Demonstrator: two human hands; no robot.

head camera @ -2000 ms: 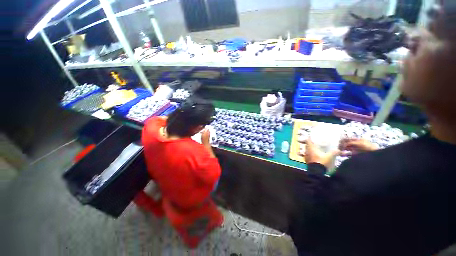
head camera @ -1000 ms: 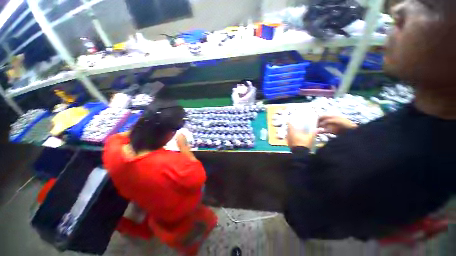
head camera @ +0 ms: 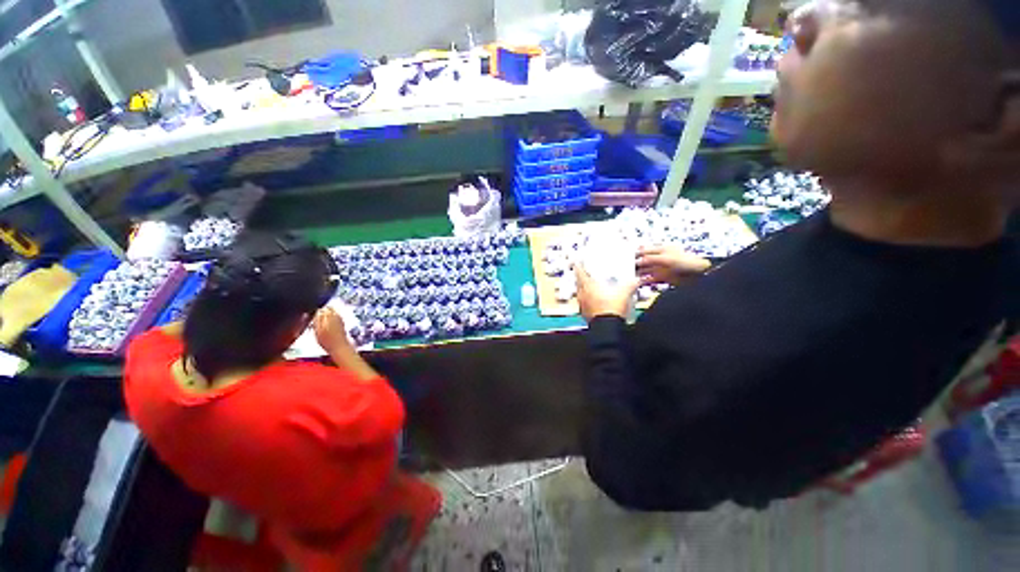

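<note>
Neither of my hands is in the picture. In front of me a long green-topped bench [head camera: 518, 272] holds neat rows of small grey-white units [head camera: 419, 287]. To their right, paler loose parts [head camera: 699, 229] are heaped on and around a tan board [head camera: 550, 293]. A person in black [head camera: 761, 369] holds a white object [head camera: 610, 264], too blurred to name, over the board. A person in red [head camera: 263, 413] bends over a white sheet [head camera: 308, 342] at the left end of the rows.
Stacked blue trays [head camera: 556, 173] and a white bag [head camera: 474, 208] stand at the bench back. A cluttered white shelf [head camera: 425, 103] runs above, with a black plastic bag [head camera: 643, 43]. A black crate [head camera: 62, 475] is at lower left, a blue tote [head camera: 984, 453] at lower right.
The view has swung right and closer, so the people and bench sit further left and larger. The blue tote has come into view at lower right. The person in black still holds the white object.
</note>
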